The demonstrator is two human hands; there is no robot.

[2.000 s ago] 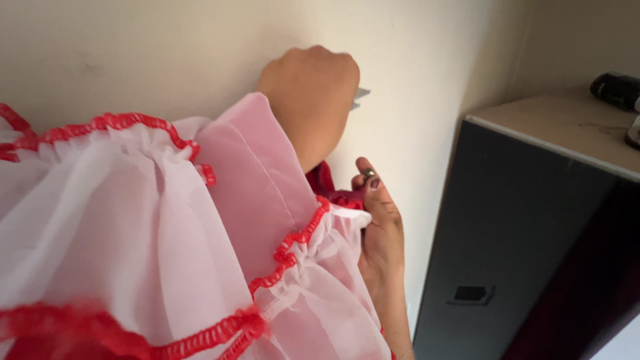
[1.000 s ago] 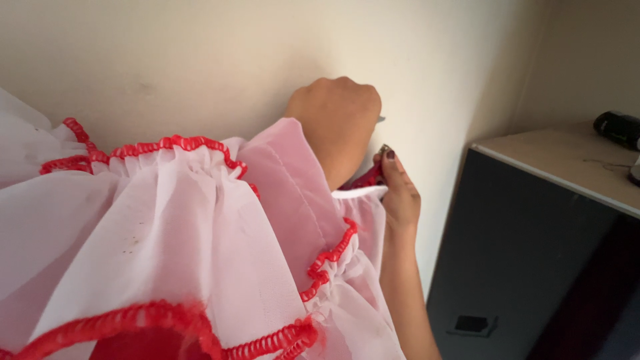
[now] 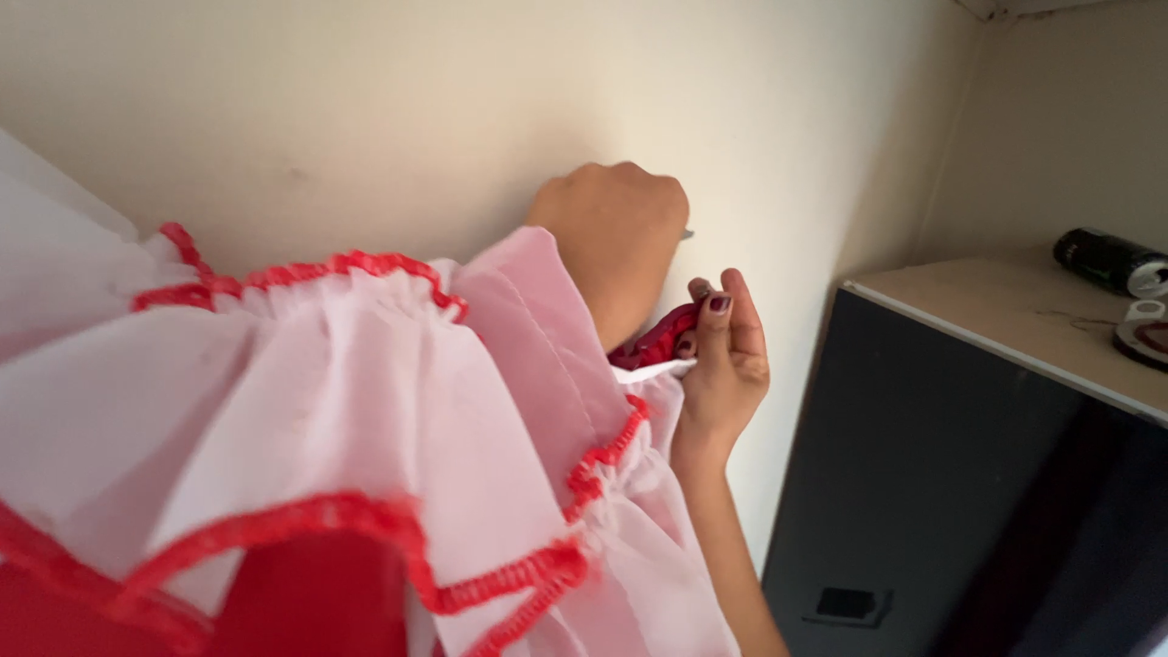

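Sheer white and pink fabric with gathered ruffles and red overlocked edges (image 3: pixel 347 365) fills the left and middle of the head view. Behind its pink panel rises my left hand (image 3: pixel 613 233), a fist with its back to me; a small grey metal tip (image 3: pixel 689 234) sticks out at its right side, the rest hidden. To the right and lower, my right hand (image 3: pixel 725 356) pinches dark red gathered fabric (image 3: pixel 662 338) between thumb and fingers, beside a white fabric edge (image 3: pixel 652 371). A tiny metallic thing (image 3: pixel 703 290) shows at its fingertips, too small to name.
A pale wall (image 3: pixel 365 109) stands close behind the hands. At the right is a dark-fronted cabinet (image 3: pixel 931 456) with a light top. On it lie a black drink can (image 3: pixel 1109 262), a round object (image 3: pixel 1145 339) and loose thread (image 3: pixel 1077 319). Bright red fabric (image 3: pixel 319 593) shows below.
Two grey points showed beside my left fist two seconds ago; now only one small tip shows. One finger of my right hand now stands up, apart from the thumb.
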